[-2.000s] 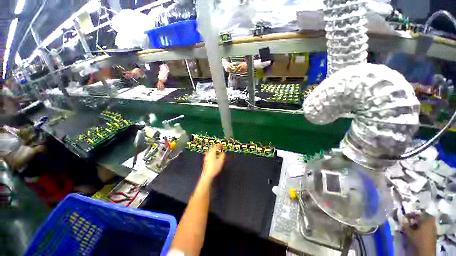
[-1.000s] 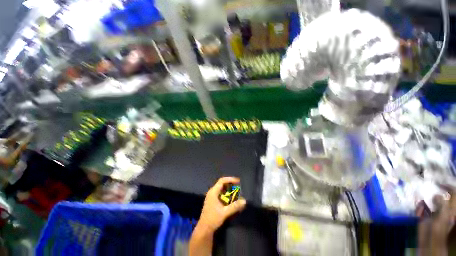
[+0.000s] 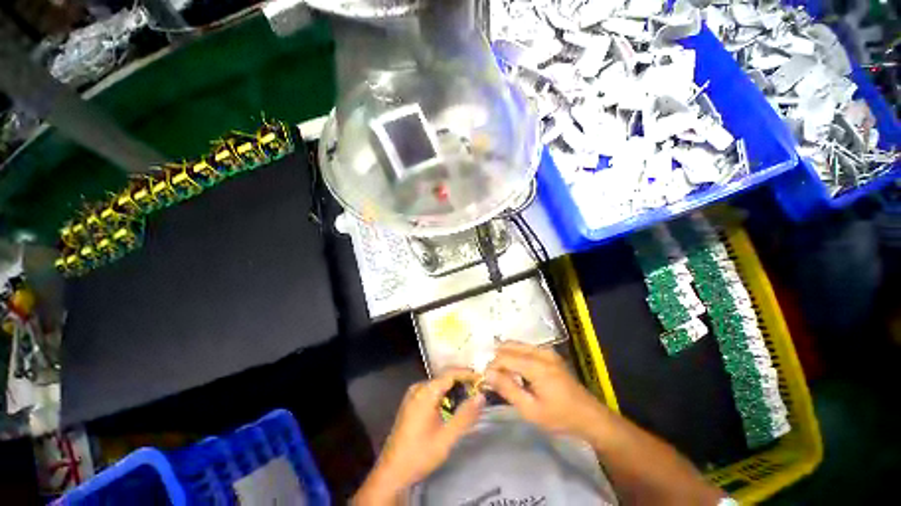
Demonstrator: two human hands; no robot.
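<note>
My left hand [image 3: 427,425] holds a small yellow-and-black transformer board [image 3: 448,403] at the near edge of the pale metal tray [image 3: 541,321]. My right hand [image 3: 543,387] meets it, with its fingertips pinched at the same part. The fingers hide most of the part, and I cannot tell whether a white piece is held with it. More transformer boards [image 3: 178,186] stand in rows along the back of the black mat [image 3: 198,296], left of my hands.
The clear fume hood [image 3: 435,148] hangs beyond the tray. Blue bins of white plastic pieces [image 3: 622,128] stand at the upper right. A yellow crate [image 3: 812,435] with green boards [image 3: 746,356] is at the right. Blue crates [image 3: 286,435] are at the lower left.
The view has turned right and down. My left hand has brought the transformer board from the mat's near edge to the tray. My right hand has moved from the white pieces to meet it.
</note>
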